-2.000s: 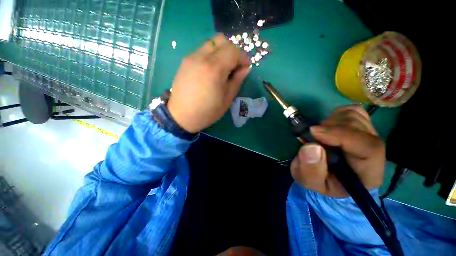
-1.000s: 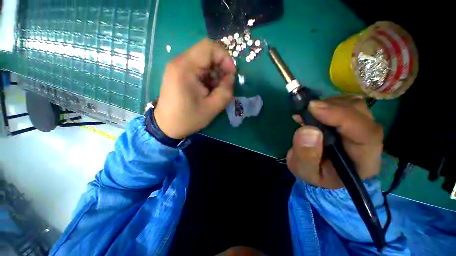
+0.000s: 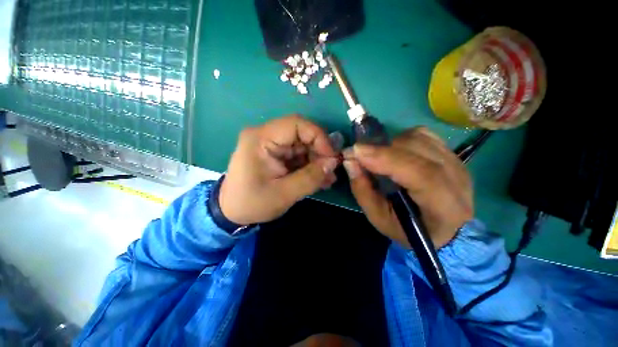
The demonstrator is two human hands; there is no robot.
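My right hand [image 3: 413, 186] holds the black soldering iron [image 3: 344, 85], its brass-coloured barrel pointing up and left toward the heap of small white discs [image 3: 305, 70]. My left hand [image 3: 281, 169] has thumb and forefinger pinched at a tiny reddish wired piece [image 3: 339, 158]. My right thumb and forefinger meet the same piece from the other side. The piece is too small to make out clearly. The crumpled white cloth [image 3: 336, 139] is mostly hidden behind my fingers; the board on it cannot be seen.
A clear blister tray [image 3: 101, 74] lies at the left. A flat black base [image 3: 308, 27] is at the back, beside the discs. A single white disc [image 3: 216, 73] lies apart. A yellow tub [image 3: 450, 91] with silvery filling stands at the right. Dark shapes and the iron's cord are further right.
My left hand has come down and right from beside the disc heap. My right hand has moved left with the iron, and the fingertips of both hands now meet over the cloth.
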